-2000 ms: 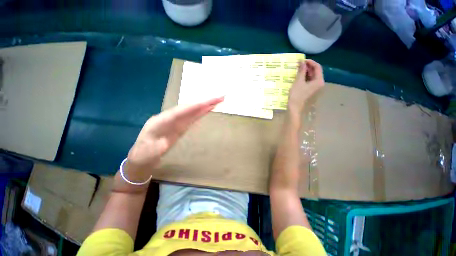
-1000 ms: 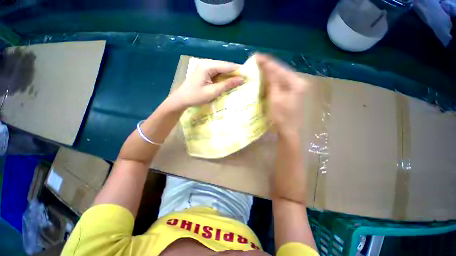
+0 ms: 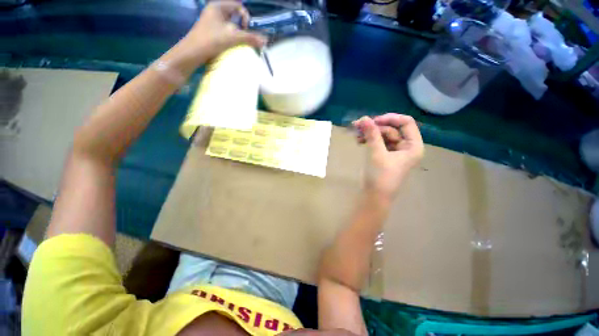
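My left hand (image 3: 226, 33) is at the upper left, holding a curled yellow-and-white label sheet (image 3: 230, 92) that hangs below its fingers. It is beside a clear glass jar (image 3: 299, 72) with a white lower half; whether the fingers touch the jar is hard to tell. Another label sheet (image 3: 295, 147) with rows of print lies flat on the cardboard mat (image 3: 243, 210). My right hand (image 3: 394, 141) is raised over the mat's far edge, thumb and fingertips pinched together. Something tiny may be at the fingertips; it is too small to tell.
A second jar (image 3: 443, 85) stands at the upper right beside crumpled whitish wrap (image 3: 529, 49). Parts of more jars show at the right edge. Another cardboard sheet (image 3: 52, 125), stained, lies left. A green crate (image 3: 506, 326) is below the bench at lower right.
My left hand has moved up and left to the jar with the curled sheet. My right hand has let go of the sheet and is apart from it. The flat sheet is uncovered.
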